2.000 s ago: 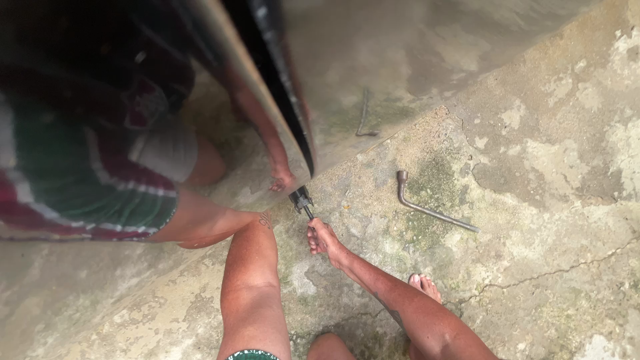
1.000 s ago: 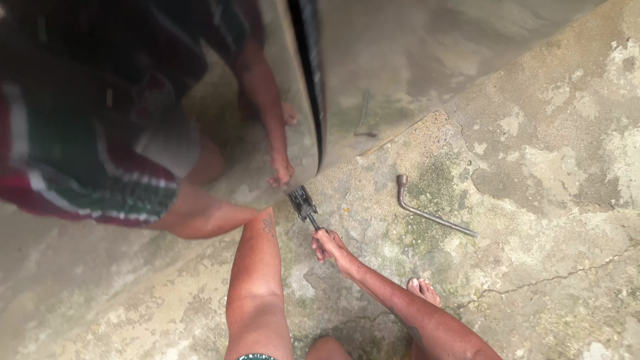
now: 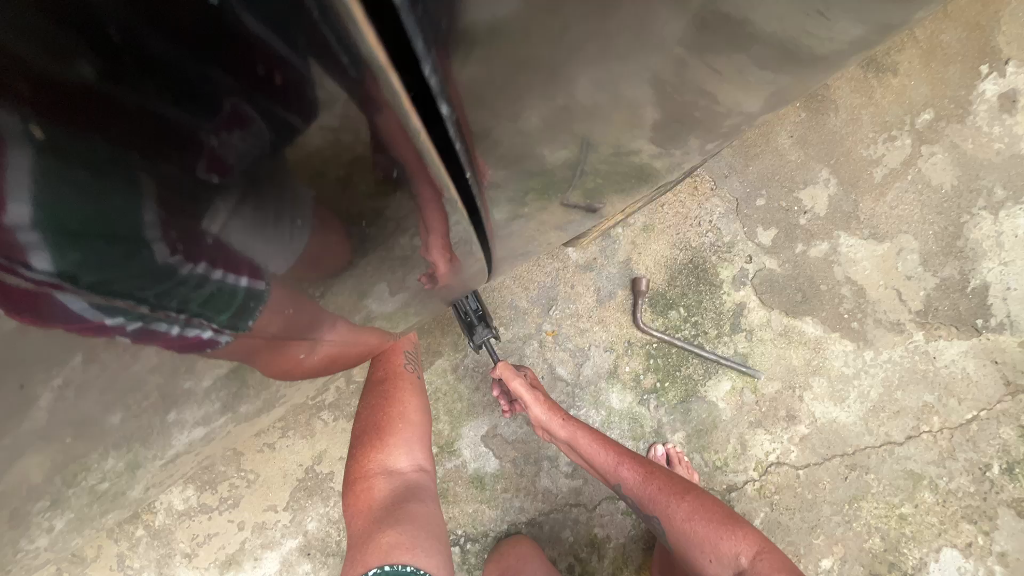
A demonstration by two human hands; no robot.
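Observation:
At the centre of the head view, my right hand (image 3: 516, 388) is closed around the rod at the near end of a black metal jack (image 3: 476, 322), which looks like a scissor jack. The jack's far end is hidden at the lower edge of a glossy dark car body panel (image 3: 448, 192). My left arm reaches up to the panel's lower edge, where its hand is out of sight. An L-shaped lug wrench (image 3: 694, 346) lies on the concrete to the right of my right hand, its socket end toward the car.
Rough, stained concrete floor (image 3: 864, 320) with a crack spreads below and right of the car. The panel mirrors my arms, clothing and the wrench. A narrow brownish strip (image 3: 632, 210) shows along the panel's lower edge. My bare foot (image 3: 674, 460) rests below the wrench.
My right hand keeps its hold on the jack's rod. The brownish strip shows along the panel's edge now and not in the earlier frames. The wrench lies where it was.

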